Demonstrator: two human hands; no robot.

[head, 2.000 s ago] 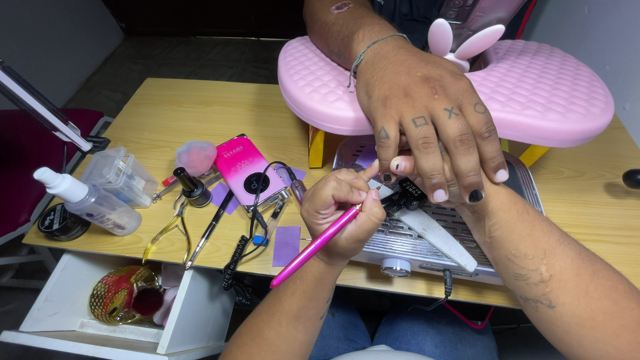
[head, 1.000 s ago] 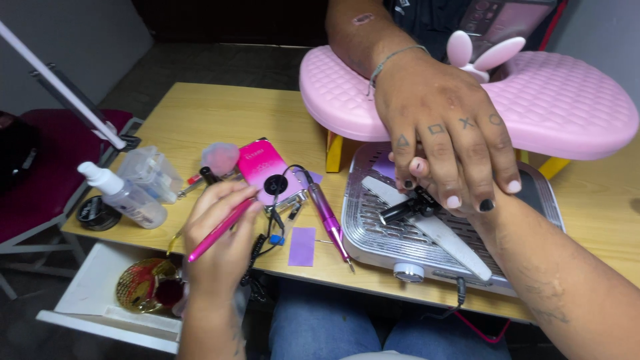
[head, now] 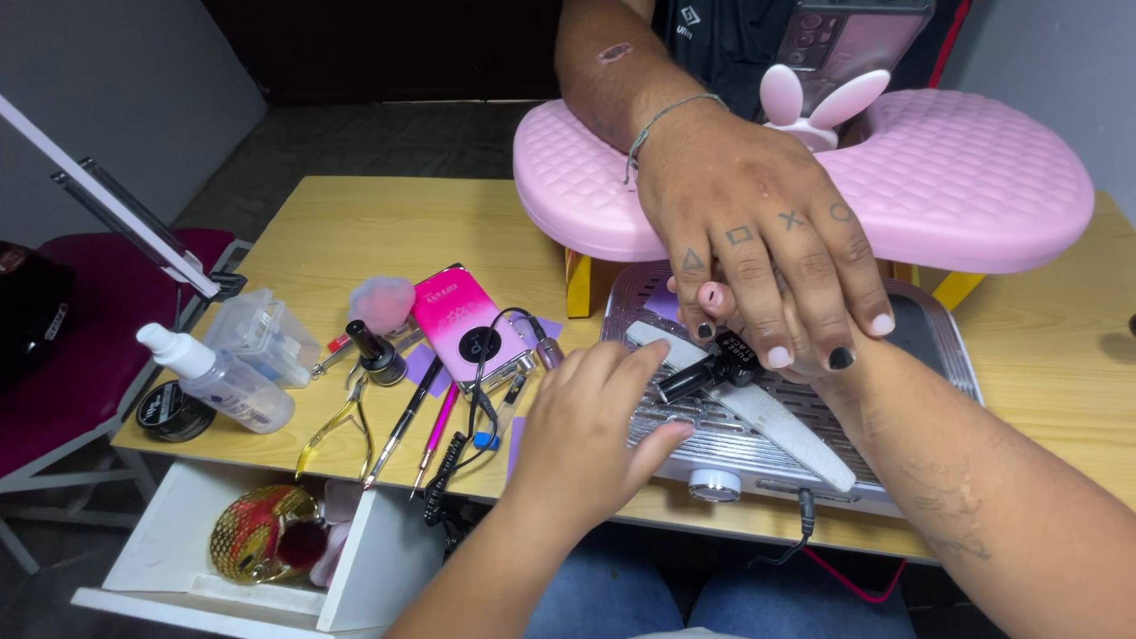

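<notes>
My left hand (head: 586, 430) is empty with its fingers apart, just left of the metal-grilled nail dust collector (head: 652, 435). From below, my right hand (head: 803, 359) holds another person's hand (head: 754, 204), which hides most of it; my thumb shows beside that person's fingers. Some of those nails are black, others pale pink. Beneath, a black polish bottle (head: 735, 359) lies on its side across a grey nail file (head: 790, 439). A thin pink-handled tool (head: 437, 435) lies on the table beside a black-handled brush (head: 404, 422). My left hand partly covers the nail drill handpiece (head: 548, 353).
A pink padded armrest (head: 976, 186) stands behind the collector. To the left are a pink drill control box (head: 461, 324), cuticle nippers (head: 342, 426), a dark polish bottle (head: 377, 355), a spray bottle (head: 235, 390) and a plastic box (head: 266, 337). An open drawer (head: 373, 559) juts out below.
My left hand has let go of the pink-handled tool, which now lies on the table, and has moved right toward the dust collector. My right hand still holds the other person's hand.
</notes>
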